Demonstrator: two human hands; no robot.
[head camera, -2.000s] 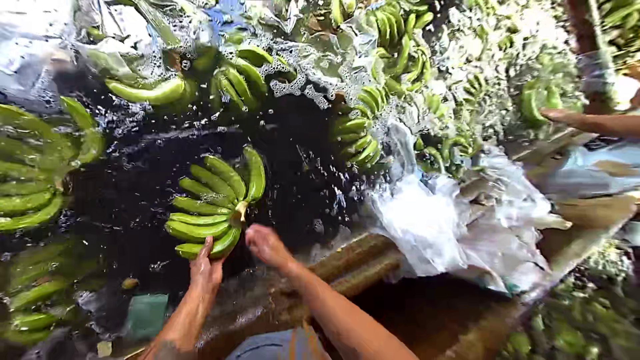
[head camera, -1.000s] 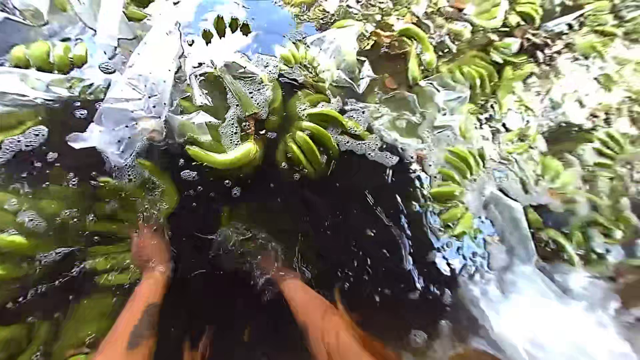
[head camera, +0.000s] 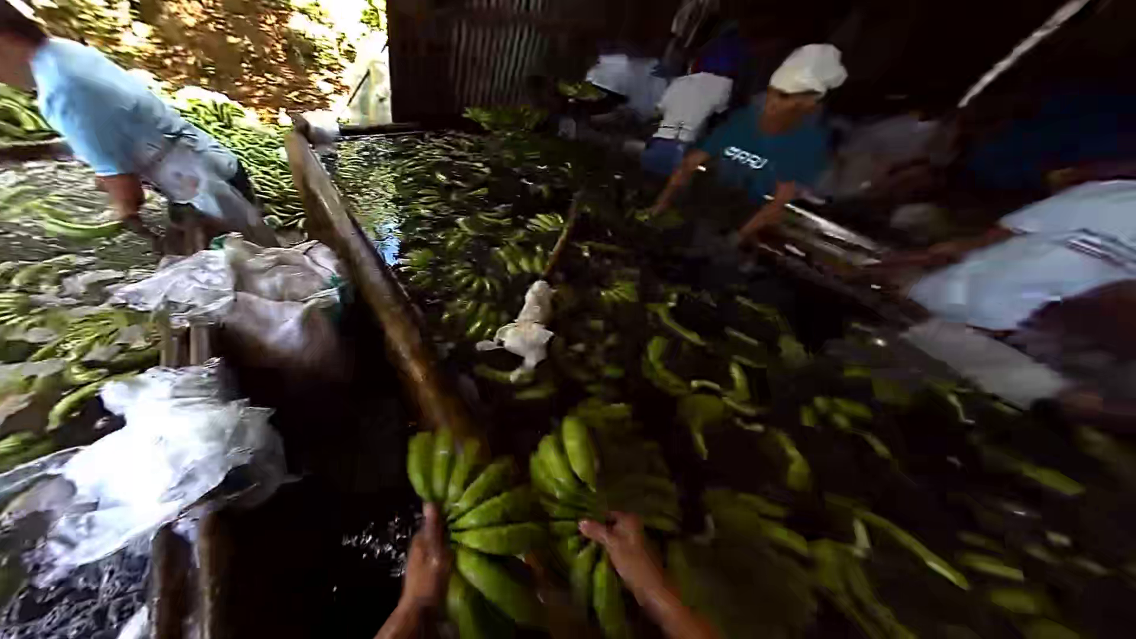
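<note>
My left hand (head camera: 428, 555) grips the left edge of a hand of green bananas (head camera: 497, 532) at the bottom centre. Close on its right, my right hand (head camera: 626, 546) holds a second hand of green bananas (head camera: 565, 470), thumb towards its middle. Both bunches are side by side, over the near end of a wet wooden beam and a dark tank of water. More green bananas (head camera: 701, 413) float to the right of my hands, partly in shadow. Blur hides the exact grip of the fingers.
The wooden beam (head camera: 364, 266) edges the tank. Clear plastic sheeting (head camera: 169, 453) and a pale plastic heap (head camera: 275, 293) lie at left. A white cloth-wrapped stick end (head camera: 530, 324) is amid the bananas. Several people stand around, one in a blue shirt (head camera: 115, 106), another in a white cap (head camera: 808, 69).
The view has swung to another tank. A second ago both hands were in the water among bananas; now each holds a banana bunch above the tank's edge.
</note>
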